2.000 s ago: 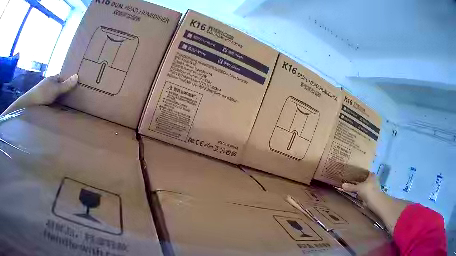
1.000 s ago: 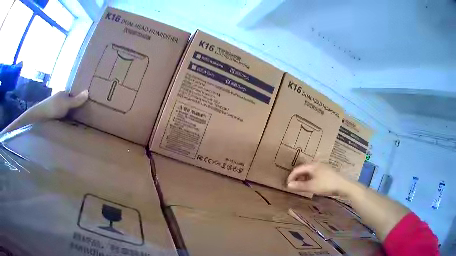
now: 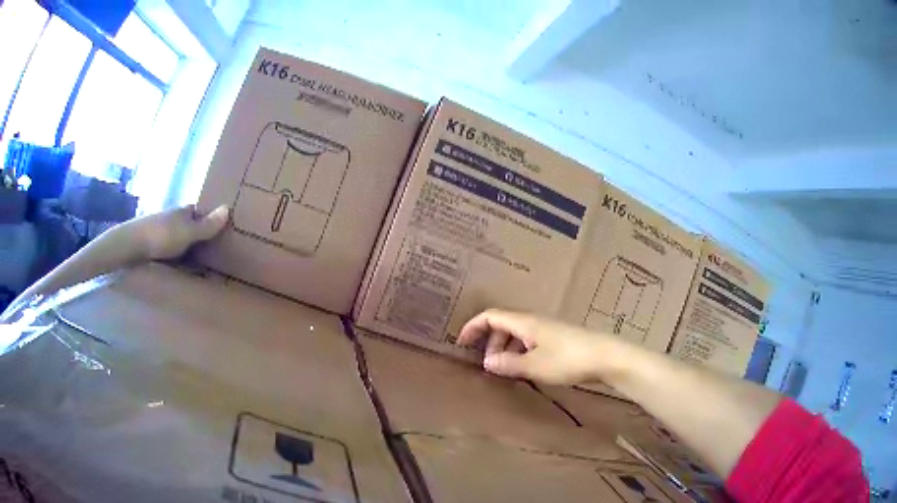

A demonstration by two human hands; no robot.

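Note:
Upright brown K16 boxes stand in a row on larger cartons: a left one with an appliance drawing (image 3: pixel 334 182), one with two dark bars (image 3: pixel 502 255), another with a drawing (image 3: pixel 644 246), and a last one with bars at the right end (image 3: pixel 726 314). My left hand (image 3: pixel 187 231) holds the lower left edge of the left box, thumb on its front face; the other fingers are hidden. My right hand (image 3: pixel 521 346) is bare and empty, loosely curled, in front of the lower edge of the second box; whether it touches is unclear.
Large cartons (image 3: pixel 295 383) with wine-glass marks and shiny tape or film fill the foreground, with dark gaps between them. A window (image 3: pixel 89 88) and dark items (image 3: pixel 64 196) are at the left. A pale wall and ceiling lie behind.
My right hand left the far right box's lower corner and moved left across the row to the second box. My left hand stays on the left box. The view shifted, so the boxes sit lower and further right.

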